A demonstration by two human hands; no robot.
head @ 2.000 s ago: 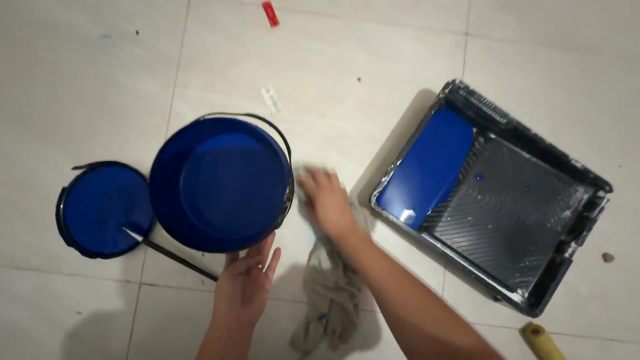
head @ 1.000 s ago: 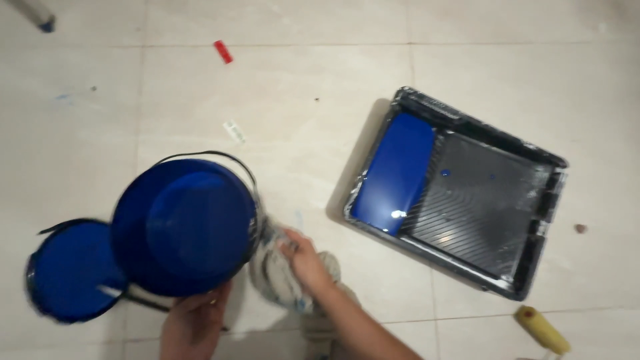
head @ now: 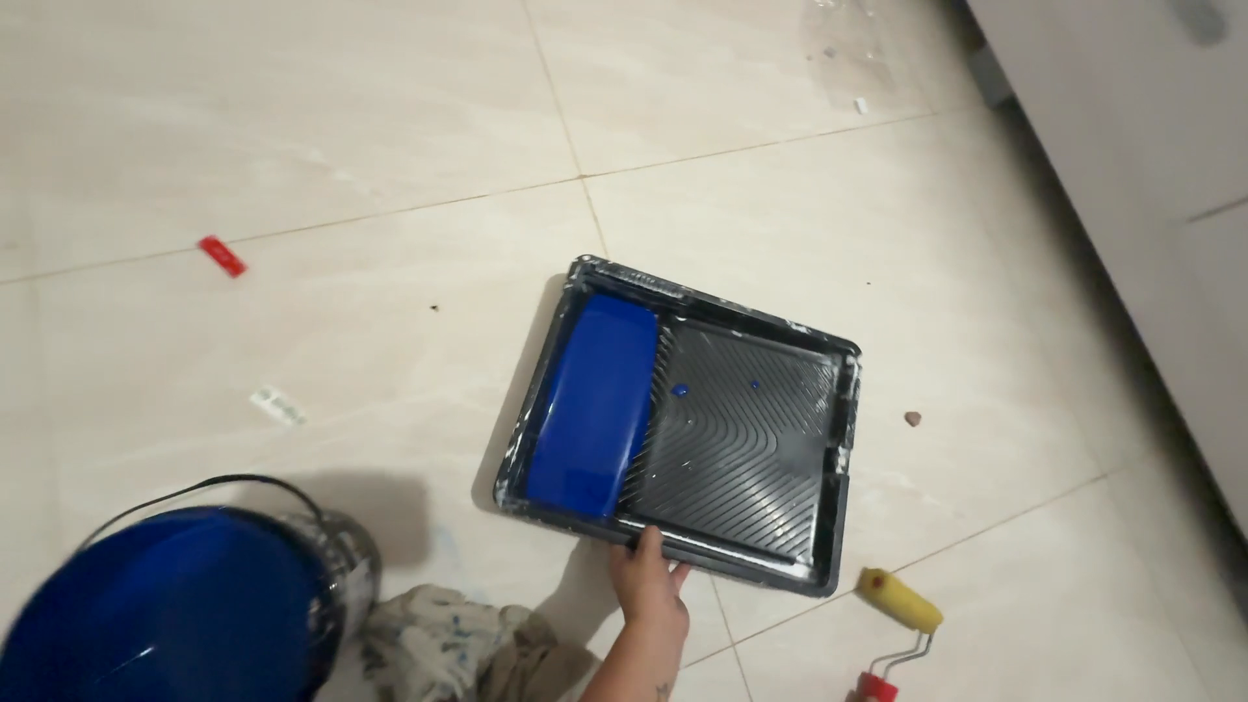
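My right hand [head: 651,575] grips the near rim of a black plastic paint tray [head: 840,517], its thumb over the edge. Blue paint [head: 597,409] fills the tray's well on the left, and a few blue drops lie on the ribbed ramp [head: 741,439]. At the lower left stands a bucket [head: 175,614] coated blue inside, its wire handle raised. A paint-stained rag [head: 439,634] lies crumpled between the bucket and my right forearm. My left hand is out of view.
A yellow paint roller [head: 902,600] with a red handle [head: 877,687] lies right of the tray. On the tiled floor are a red scrap [head: 223,256], a white label strip [head: 278,406], and a small brown bit [head: 913,418]. A pale cabinet-like surface [head: 1131,175] borders the upper right.
My right hand has moved from beside the bucket and rag to the tray's near rim. My left hand, under the bucket before, has left the view. The view has shifted right.
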